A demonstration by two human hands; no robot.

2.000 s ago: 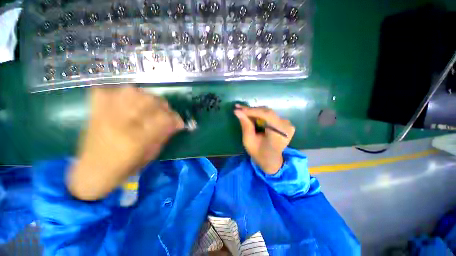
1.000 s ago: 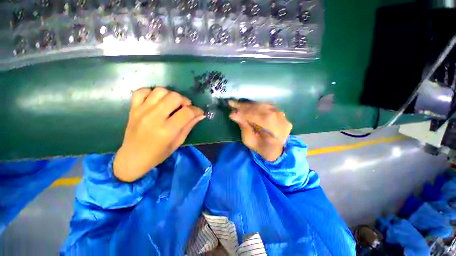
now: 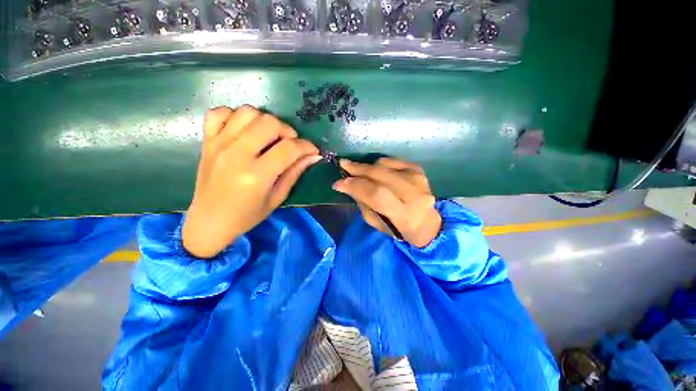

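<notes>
My left hand (image 3: 248, 168) pinches a small metal component (image 3: 329, 156) between thumb and forefinger over the green mat. My right hand (image 3: 393, 197) holds dark tweezers (image 3: 391, 225), their rear end showing below the fingers. The tweezer tip is at the component; whether it grips a ring is too small to tell. A loose heap of small black rings (image 3: 328, 102) lies on the mat just beyond my hands. The clear plastic tray (image 3: 267, 42) lies behind the heap, with dark shiny components in its pockets, cut off by the top edge.
A brownish-grey patch (image 3: 528, 141) lies on the green mat (image 3: 450, 156) at the right. A black equipment box (image 3: 645, 84) with a pale cable (image 3: 664, 145) stands at the right edge. Blue cloth (image 3: 61, 263) shows at the lower left. The grey floor has a yellow line (image 3: 565, 221).
My left hand has come from the left and lowered beside the heap. My right hand has brought the tweezers to the component. The view has shifted, so less of the tray shows.
</notes>
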